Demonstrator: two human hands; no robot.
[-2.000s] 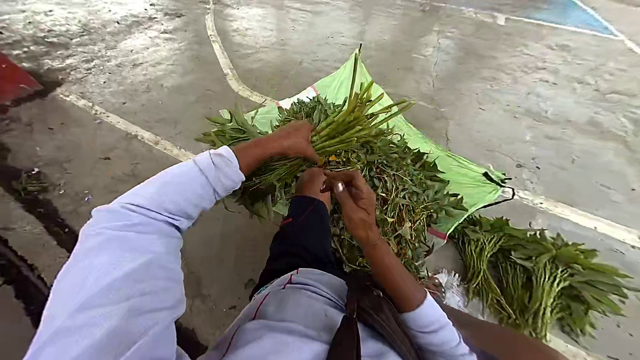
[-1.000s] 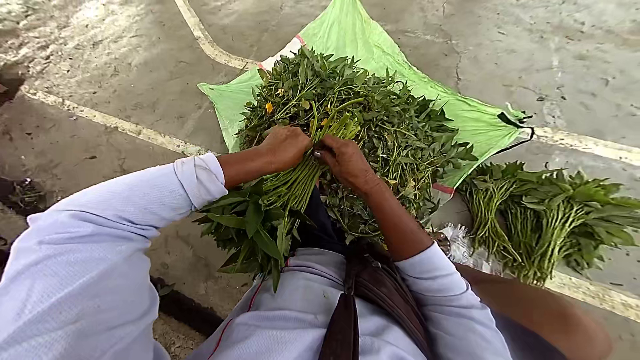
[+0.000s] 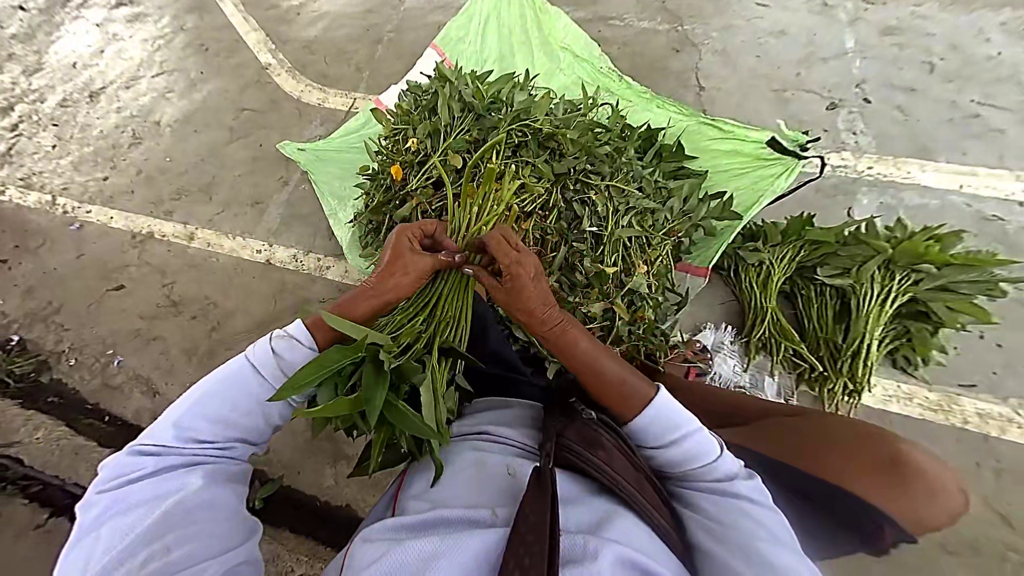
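A bunch of long-stemmed leafy greens [image 3: 432,320] lies across my lap, its cut stem ends pointing away from me and its leaves hanging toward my body. My left hand [image 3: 412,260] grips the stems from the left side. From the right, my right hand [image 3: 512,276] pinches at the same stems, its thumb close to the left thumb. Whether a tie is between the fingers cannot be seen. Just beyond both hands, a large heap of loose leafy greens [image 3: 592,192] rests on a spread green woven sack [image 3: 528,36].
Bundled greens [image 3: 848,304] lie on the concrete floor to the right, beside frayed whitish plastic strips [image 3: 740,364]. My bent knee [image 3: 904,472] is at the lower right. A dark gap [image 3: 296,508] runs along the floor at the lower left.
Two seconds ago the bunch was held over the heap with its leaves to the left; now its leaves hang toward me. My hands have come together on the stems.
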